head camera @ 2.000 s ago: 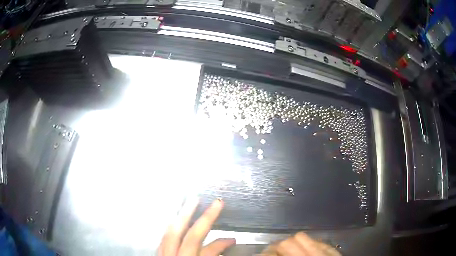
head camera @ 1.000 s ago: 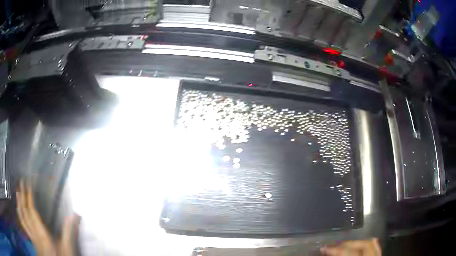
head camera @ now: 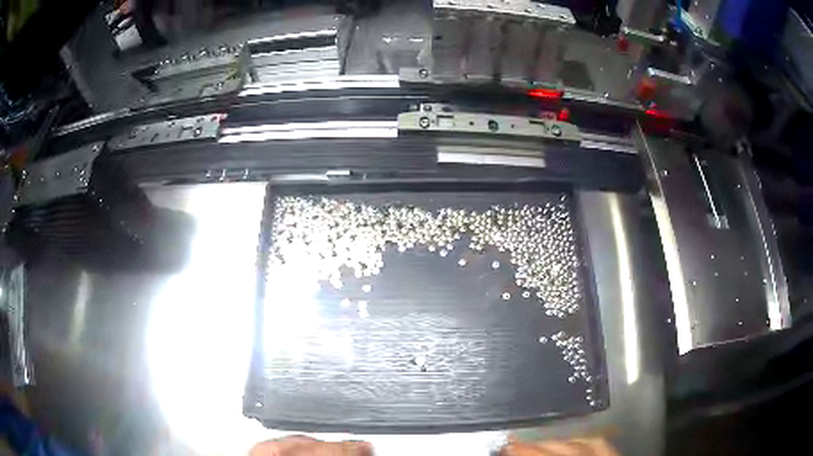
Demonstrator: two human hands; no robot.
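The black parts tray [head camera: 593, 356] lies in front of me on the steel bench. Many tiny shiny metal parts [head camera: 544, 254] are spread along its back and down its right side, with one small part near the front middle. My left hand [head camera: 312, 446] is at the bottom edge, below the tray's front left rim. My right hand [head camera: 557, 446] is below its front right rim. Both are cut off by the picture's edge, with only the tops showing. Bright glare lies between them. Whether they hold anything is hidden.
A dark stack of plates [head camera: 89, 223] stands at left behind the bench glare. The linear rail [head camera: 312, 130] with metal blocks [head camera: 490, 123] runs behind the tray. A grey slotted side panel [head camera: 718, 258] is at right. Blue sleeve [head camera: 22, 432] shows bottom left.
My left hand has moved from the far left to the bottom middle. The flat strip at the bench's left no longer shows there. The view has turned, so the tray appears level and further left.
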